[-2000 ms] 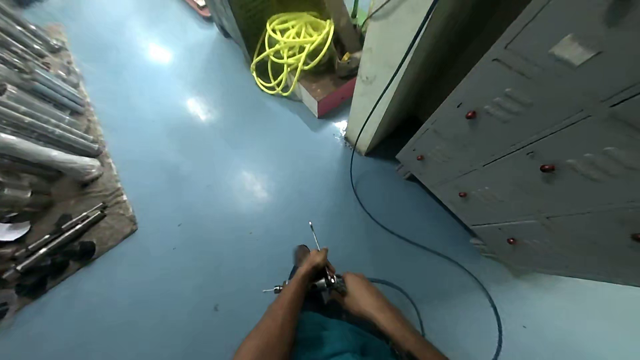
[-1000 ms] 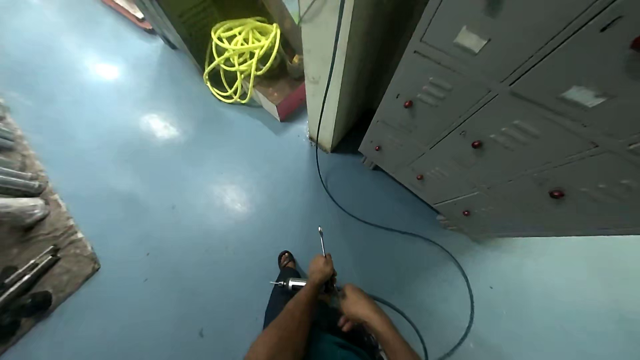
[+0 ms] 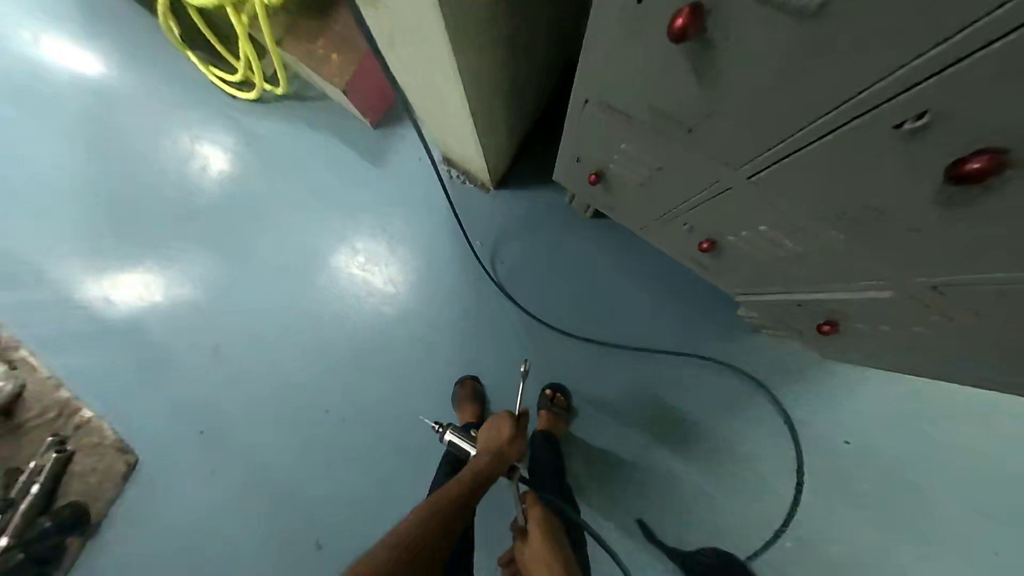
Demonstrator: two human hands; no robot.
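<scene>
My left hand (image 3: 502, 438) is closed around a silver spindle tool (image 3: 458, 440) with a thin bit pointing left, and a metal wrench (image 3: 522, 388) sticks up from the same fist. Below it, my right hand (image 3: 538, 534) grips another slim metal wrench (image 3: 518, 500), its upper end close to the tool's rear. A dark hose or cable (image 3: 572, 514) runs from the tool's rear down to the right. How the wrench jaws sit on the tool is hidden by my fingers.
Grey metal lockers (image 3: 800, 200) with red knobs stand at the right, beside a pillar (image 3: 456, 88). A dark cable (image 3: 608, 345) curves over the blue floor. Yellow hose (image 3: 240, 72) lies upper left; metal rods (image 3: 36, 496) rest on a mat (image 3: 100, 456) lower left.
The view has shifted towards the lockers. My right hand has moved below my left and now shows a wrench in it. Both feet are in sight now, where one showed before.
</scene>
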